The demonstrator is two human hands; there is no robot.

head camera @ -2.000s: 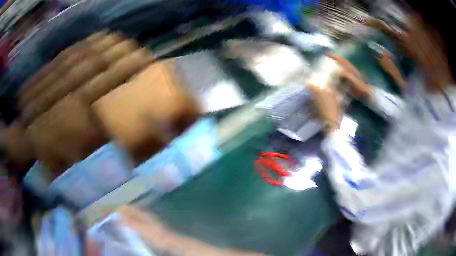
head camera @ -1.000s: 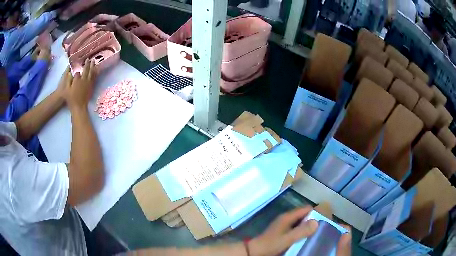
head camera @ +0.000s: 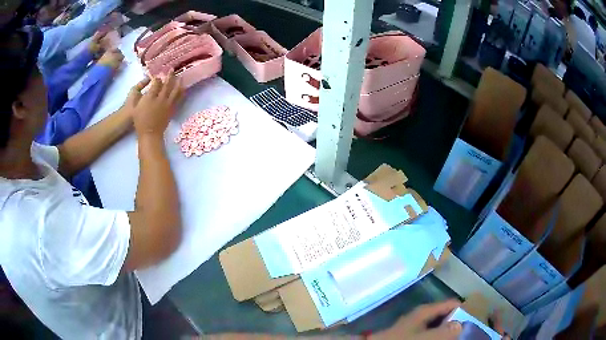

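My left hand [head camera: 428, 320] is at the bottom edge, partly cut off, with its fingers on a light blue and white carton [head camera: 470, 325] that shows a dark printed picture. Most of this carton is below the picture. Of my right hand at most a blurred sliver shows at the carton's right side; its hold cannot be made out. Flat cartons [head camera: 372, 265] lie in a loose stack left of my hand, with brown flaps sticking out. Erected cartons [head camera: 495, 249] stand in rows at the right, their brown top flaps up.
A pale metal post [head camera: 342, 93] rises behind the flat cartons. Pink housings [head camera: 389, 83] are stacked behind it. At left, a neighbour [head camera: 73, 232] reaches over a white sheet [head camera: 226, 179] with a pile of small pink parts [head camera: 207, 131]. A pale rail [head camera: 458, 279] runs beside the cartons.
The view has swung left, so the bench things sit further right and lower. My left hand and the held carton are now lower and more cut off by the bottom edge.
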